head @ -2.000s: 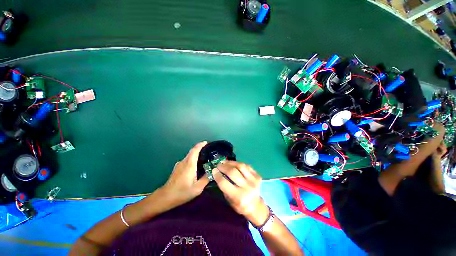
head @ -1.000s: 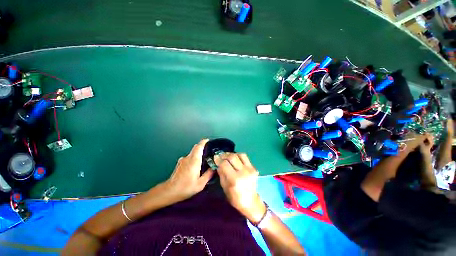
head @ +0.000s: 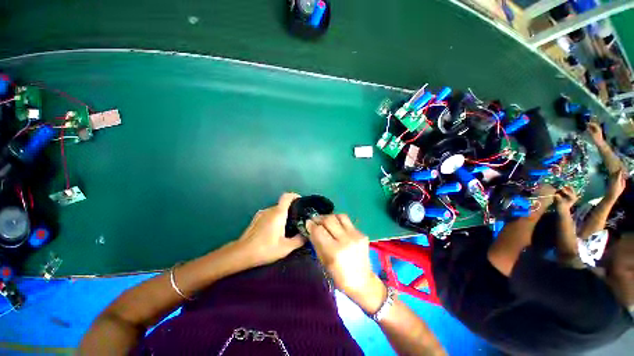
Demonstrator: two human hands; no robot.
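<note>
A black speaker housing (head: 297,211) is near the bench's front edge, close to my body. My left hand (head: 272,231) is closed around its left side and holds it. My right hand (head: 336,245) is at its opening, with the fingertips on or just inside the right part. Part of a small green circuit board (head: 304,224) shows inside the housing beside my right fingertips. Whether the right fingers grip the board is hidden.
Heaped speaker units with blue cells (head: 452,164) lie at the right, more units (head: 15,224) at the left edge. A small whitish pad (head: 363,151) lies near the right heap. One unit (head: 309,17) sits on the belt. A person in black (head: 514,285) sits at the right.
The view has shifted, so the bench things appear further left. The green board shows less than two seconds ago, with my right fingers over it. My left hand still holds the housing.
</note>
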